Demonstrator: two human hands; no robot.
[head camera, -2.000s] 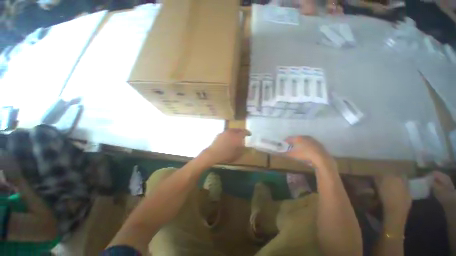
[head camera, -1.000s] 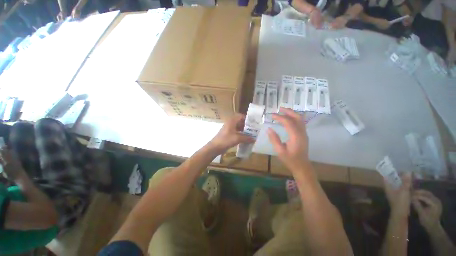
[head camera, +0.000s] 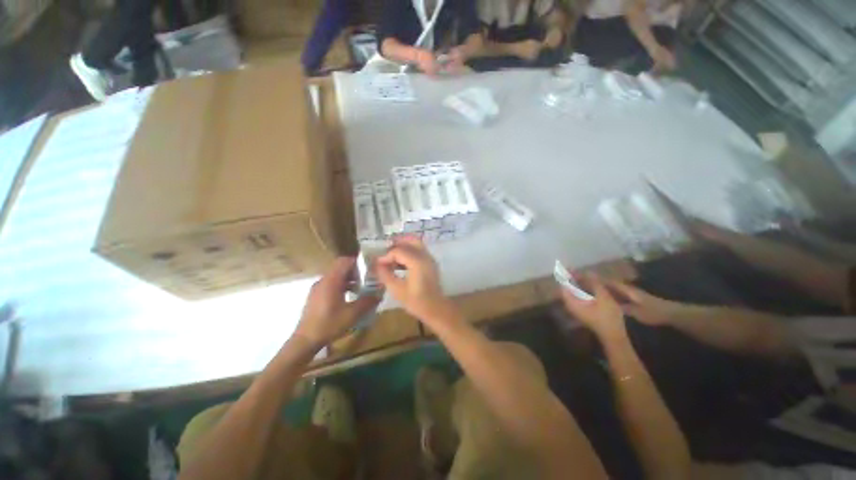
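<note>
A small white box (head camera: 368, 267) is held between my two hands at the table's front edge, just before the stack; it is blurred and partly covered by fingers. My left hand (head camera: 335, 298) grips its left and lower side. My right hand (head camera: 409, 274) has its fingertips at the box's upper end, and I cannot tell how firmly they hold it. The stacked boxes (head camera: 434, 199) stand in a tight block just beyond my hands, with a narrower pair at the left. A single box (head camera: 509, 206) lies flat to the right of the stack.
A large brown carton (head camera: 211, 178) stands left of the stack. Another worker's hands (head camera: 601, 305) hold a white piece at the right. Bagged items (head camera: 643, 222) lie at the right, and white boxes (head camera: 472, 104) lie farther back. People sit along the far edge.
The view has turned right, so the table appears farther left. My right hand has come in from beside the box to its upper end. The left hand still holds the box.
</note>
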